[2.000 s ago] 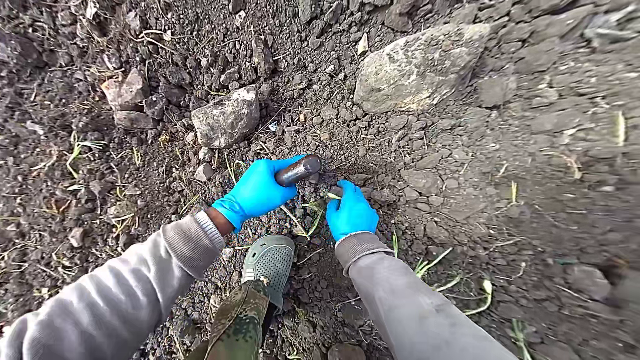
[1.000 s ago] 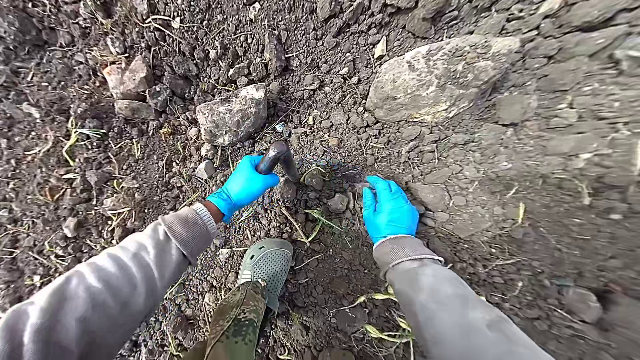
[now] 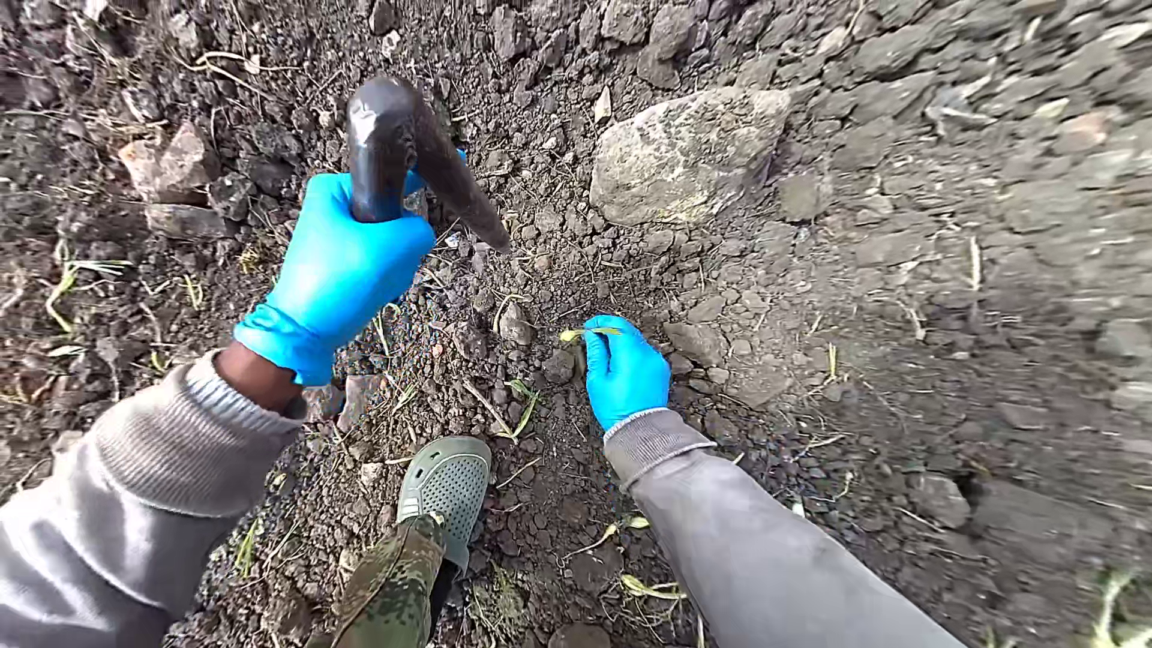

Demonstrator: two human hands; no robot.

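My left hand (image 3: 346, 256), in a blue glove, is closed around the handle of a dark hand tool (image 3: 382, 135). The tool is raised, and its tapering pointed part slants down to the right; its full shape is partly hidden by the hand. Lower and to the right, my right hand (image 3: 627, 371), also blue-gloved, pinches a small yellow-green plant piece (image 3: 589, 333) between thumb and fingers, close above the soil (image 3: 576, 288). A green plant shoot (image 3: 524, 409) lies on the ground to the left of the right hand.
A large flat stone (image 3: 693, 155) rests beyond the right hand, and reddish stones (image 3: 175, 166) lie at the upper left. My foot in a green clog (image 3: 447, 490) stands below, between the arms. Pale shoots (image 3: 650, 589) lie beside the right sleeve.
The left hand has lifted the tool up and away from the ground. The right hand, with fingers apart one second ago, has moved left and now pinches a plant piece.
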